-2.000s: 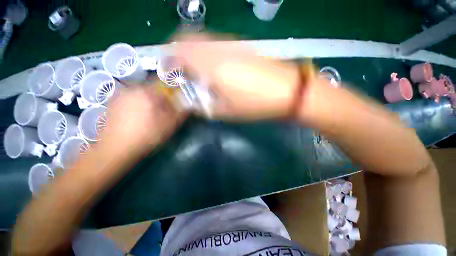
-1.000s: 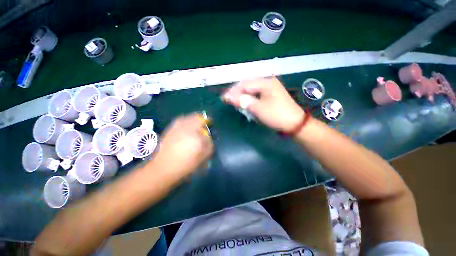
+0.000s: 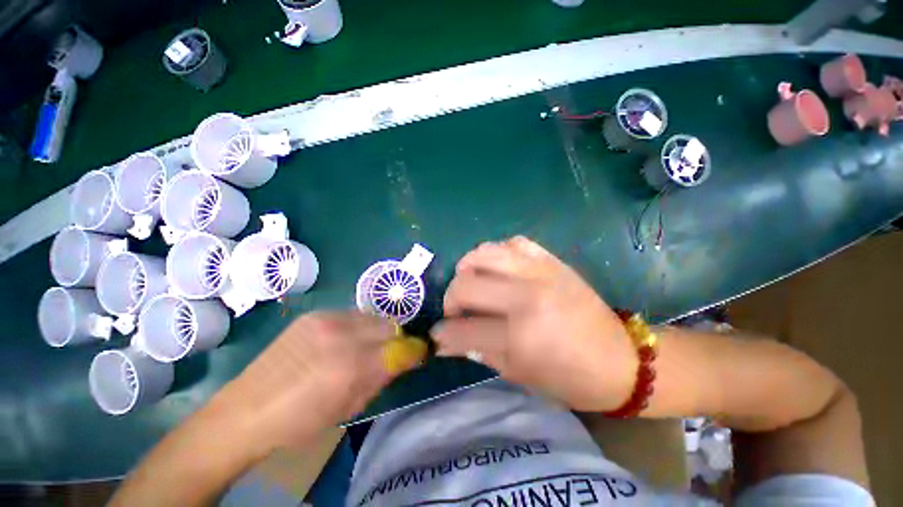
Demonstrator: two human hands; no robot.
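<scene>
A pale grey-white fan housing [image 3: 393,291], spoked air grille showing and tab pointing up and right, is just beyond my left fingertips. My left hand [image 3: 342,361] is blurred, with a yellow finger cot near the housing's lower rim; whether it grips the housing is unclear. My right hand [image 3: 530,322] is right of the housing, fingers bent towards my left hand. Something dark shows between the hands, too hidden to name. Several more housings [image 3: 203,203] lie clustered at the left. Two motor-fan units [image 3: 685,161] with red and dark lead wires stand at the right.
Pink housings [image 3: 798,117] are at the far right. A white rail [image 3: 416,99] separates the worktop from the green conveyor, which carries housings, a grey unit [image 3: 195,59] and a blue-and-white item [image 3: 52,119]. Small white parts [image 3: 708,446] show below the table edge.
Both hands have moved closer to my body and to each other. A housing now shows beyond my left fingers. The two motor-fan units remain at the right; the view has shifted.
</scene>
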